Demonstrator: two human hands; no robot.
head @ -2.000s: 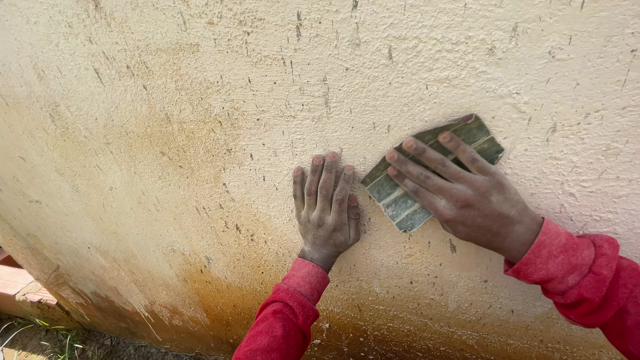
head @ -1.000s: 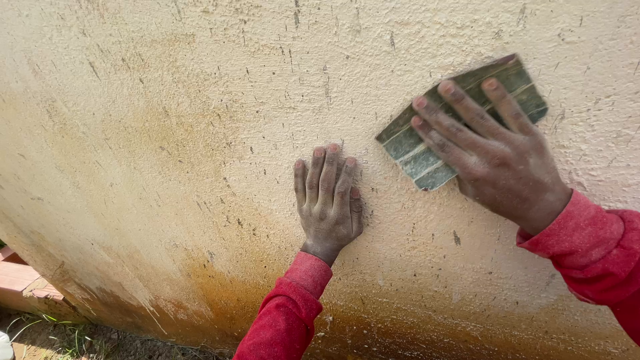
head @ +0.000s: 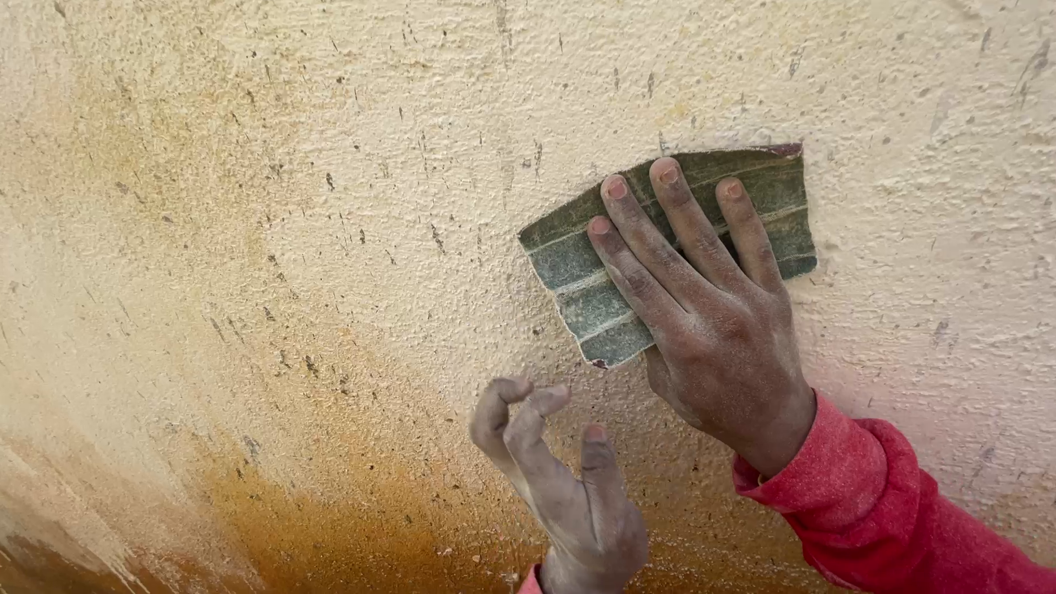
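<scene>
A creased, dark grey-green sheet of sandpaper (head: 577, 289) lies against a rough cream-painted wall (head: 396, 165). My right hand (head: 726, 330) presses it flat, fingers spread over its face and the thumb mostly hidden by the sheet's lower edge. Lower and to the left, my left hand (head: 569, 487) is turned partly palm up, its fingers curled and apart, with nothing in it. Pale dust coats both hands. Both wrists show red sleeves.
The wall fills the view. Dark specks and small chips mark its surface, and an orange-brown stain (head: 330, 536) runs along the lower part. Whitish streaks show at the lower left.
My left hand lay flat on the wall in both earlier frames; now it is turned over with curled fingers, lower down. The right hand stays on the sandpaper. The view has shifted.
</scene>
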